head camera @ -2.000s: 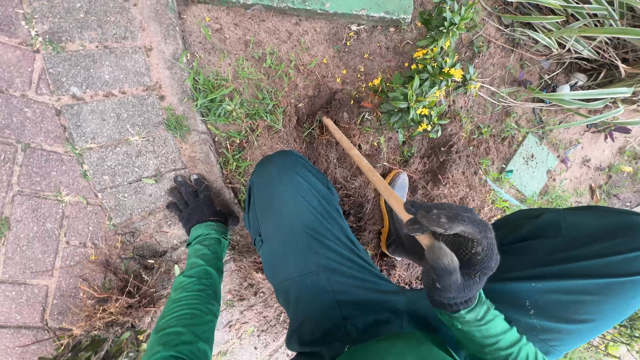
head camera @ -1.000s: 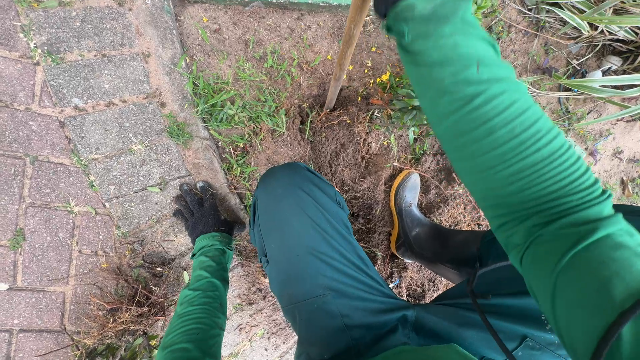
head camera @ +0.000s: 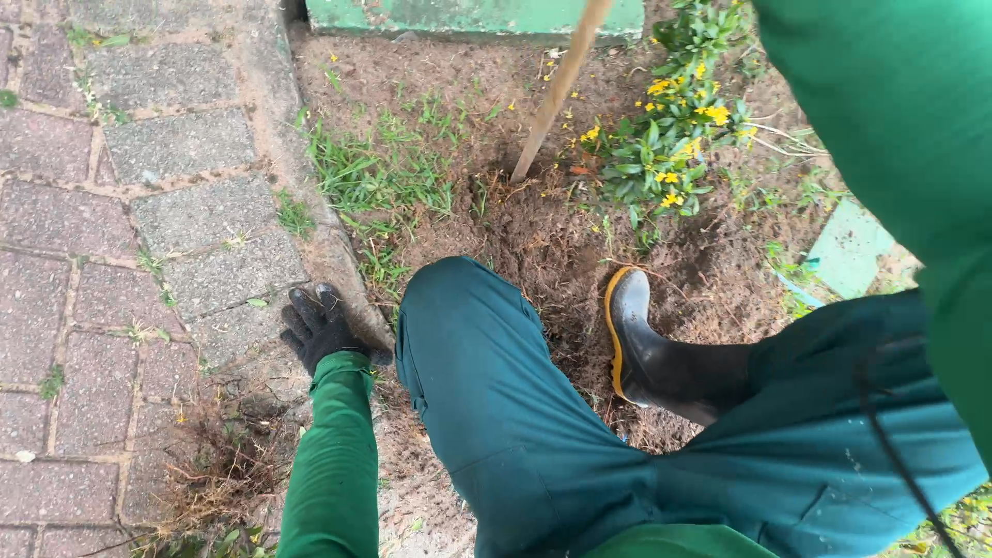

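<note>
My left hand point(head camera: 322, 329), in a dark glove, rests with its fingers apart on the concrete curb point(head camera: 310, 209) and the paving beside it. My right hand is out of view; only its green sleeve point(head camera: 891, 116) crosses the upper right. A wooden handle point(head camera: 562, 85) slants down from the top edge, and its lower end meets the loose, root-filled soil point(head camera: 542, 240). Whatever lies at that end is hidden in the soil. The upper end of the handle is outside the view.
A plant with yellow flowers point(head camera: 670, 147) grows right of the handle. Grass tufts point(head camera: 380, 174) stand near the curb. A rubber boot point(head camera: 643, 333) is on the soil. A green-painted slab point(head camera: 465, 17) borders the top, a green fragment point(head camera: 849, 248) lies right, and pulled roots point(head camera: 225, 465) lie lower left.
Two seconds ago my right hand showed at lower right on the wooden handle; it has since gone up out of view, and the handle now stands at a different slant. My left hand has stayed at the curb.
</note>
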